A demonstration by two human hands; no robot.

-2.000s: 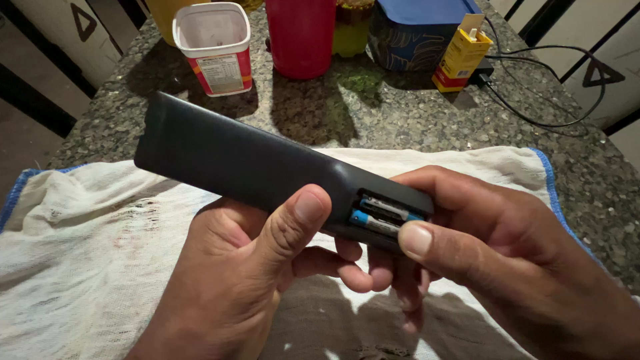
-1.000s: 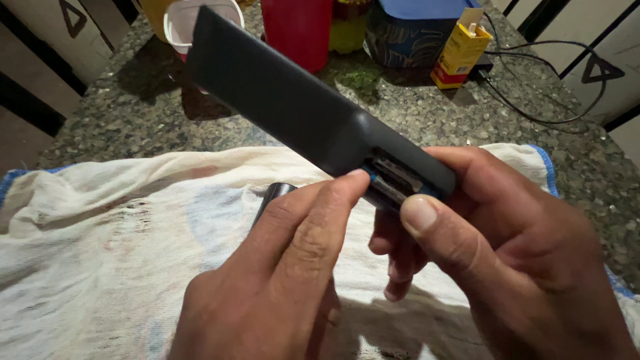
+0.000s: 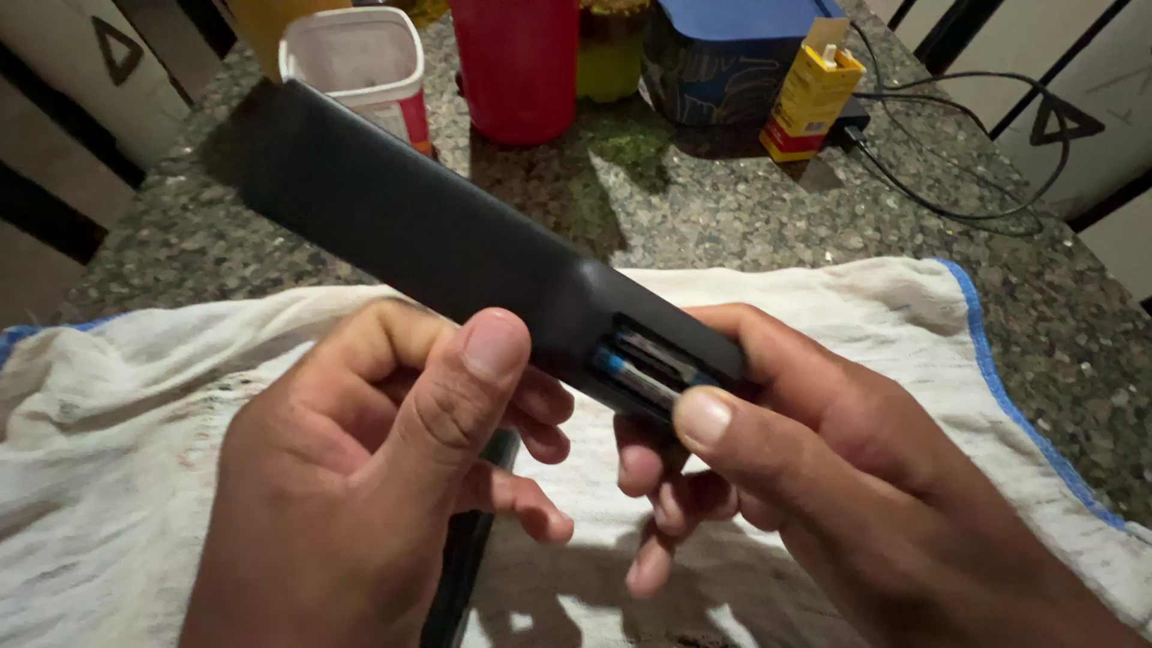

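A black remote control [image 3: 432, 216] is held in the air, its back towards me and tilted down to the right. Two batteries [image 3: 641, 373] with blue ends lie in its uncovered compartment. My right hand [image 3: 810, 441] grips the compartment end, with the thumb at the compartment's lower edge. My left hand [image 3: 387, 432] is at the lower edge near the middle, thumb over the back and fingers underneath, seemingly supporting it. Under my left hand, a dark long object [image 3: 468, 549] lies on the white cloth [image 3: 117, 423], mostly hidden.
On the granite table [image 3: 711, 216] stand a white and red tub [image 3: 351, 54], a red container [image 3: 516, 72], a blue-lidded container [image 3: 720, 72] and a yellow box [image 3: 805, 103]. Black cables [image 3: 954, 211] lie at the right. The cloth has a blue edge.
My left fingertips have left the battery compartment, and that hand is back at the remote's middle with the thumb raised over it. My right hand keeps its grip. The remote is tilted less steeply.
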